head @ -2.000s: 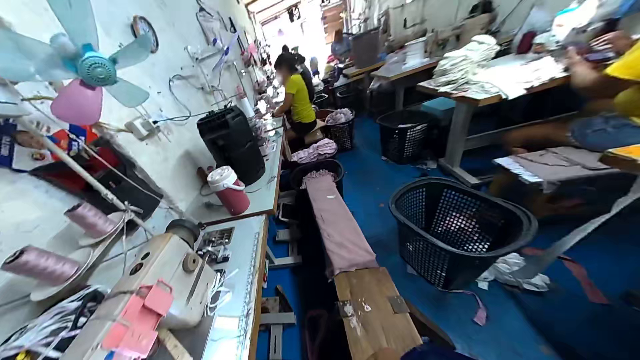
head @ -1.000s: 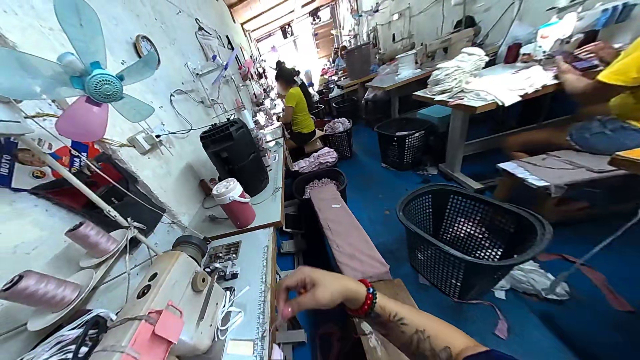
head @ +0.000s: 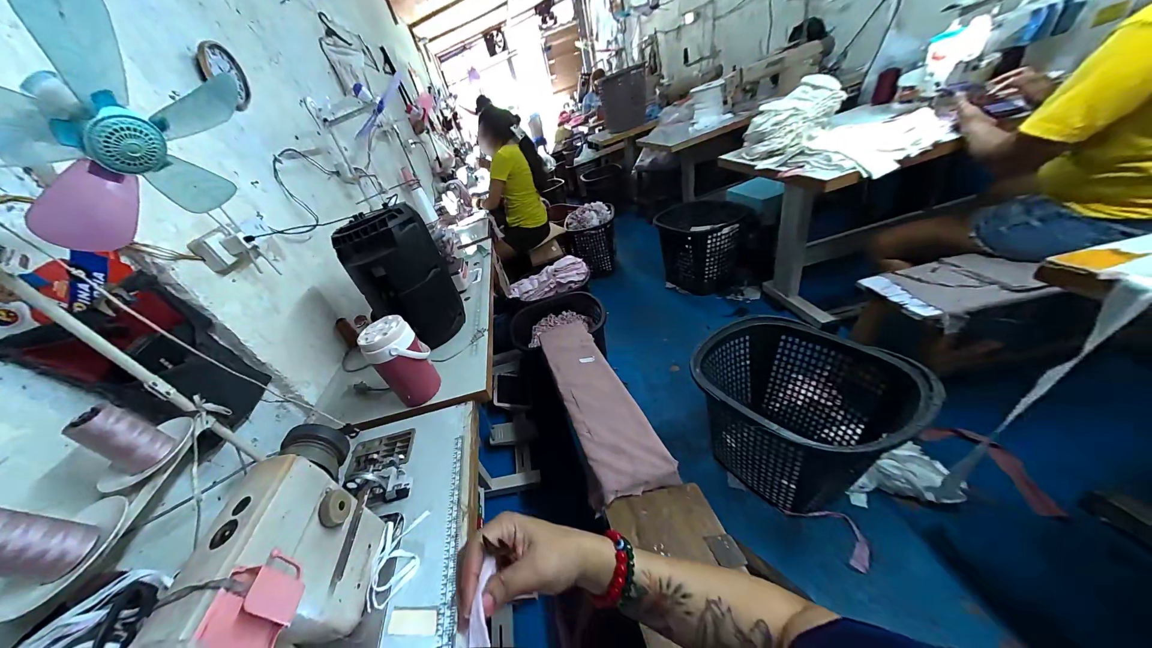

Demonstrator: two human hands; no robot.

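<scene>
My right hand (head: 526, 562) reaches in from the lower right, a red and green bead bracelet at its wrist. Thumb and fingers pinch a strip of pale pink fabric (head: 481, 598) that hangs past the front edge of the sewing table (head: 432, 504). To its left stands a cream sewing machine (head: 270, 540) with a pink pouch (head: 256, 598) tied on. White cords (head: 393, 562) lie on the tabletop between machine and hand. Beyond the hand, folded mauve fabric (head: 612, 414) stretches along a wooden bench (head: 670, 522). My left hand is out of the frame.
A black perforated basket (head: 810, 414) stands on the blue floor at right. Thread cones (head: 121, 438) and a fan (head: 124, 139) are at left. A pink-red jug (head: 400, 364) and black speaker (head: 400, 270) stand farther along the table. Two people in yellow shirts sit at other tables.
Two seconds ago no hand showed over the table. One second ago my right hand was above the table edge; now it is lower, pinching pale pink fabric.
</scene>
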